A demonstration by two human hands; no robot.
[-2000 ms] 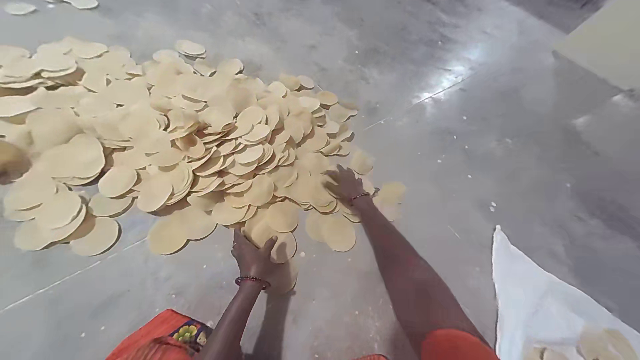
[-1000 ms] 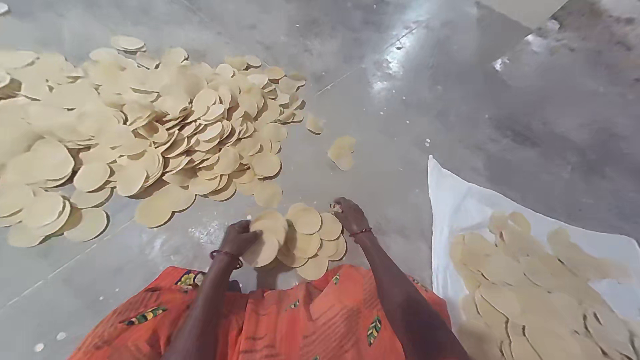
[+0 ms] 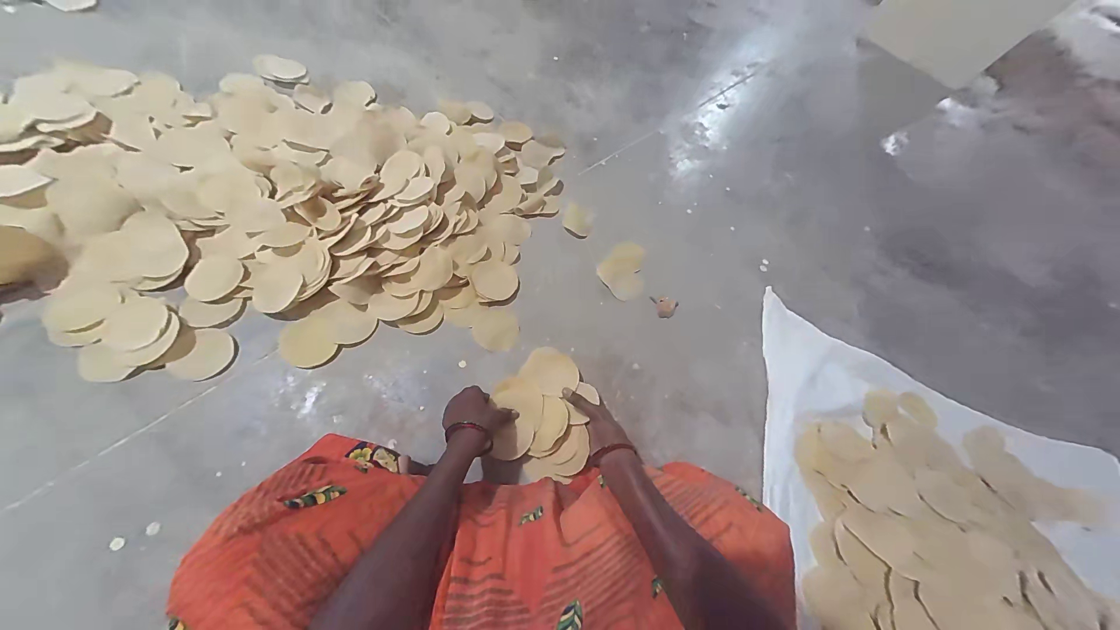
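Note:
Between my hands lies a small bunch of thin, round, pale yellow discs (image 3: 549, 424), overlapping on the floor close to my orange patterned cloth (image 3: 525, 551). My left hand (image 3: 475, 416), with a dark red bangle at the wrist, grips the left edge of the bunch; its fingers are curled. My right hand (image 3: 599, 426) rests on the right edge, thumb over the discs and the other fingers mostly hidden. A large heap of the same discs (image 3: 385, 210) spreads over the floor ahead and to the left.
On the right, a white sheet (image 3: 787, 367) carries another layer of discs (image 3: 927, 516). A few stray discs (image 3: 623, 269) and a small brownish scrap (image 3: 665, 306) lie on the grey floor (image 3: 700, 376). A pale flat slab (image 3: 954, 35) shows at the top right.
My hands have drawn back from the heap's near edge to in front of my lap, with a bunch of discs between them. The right hand has since moved in onto the bunch.

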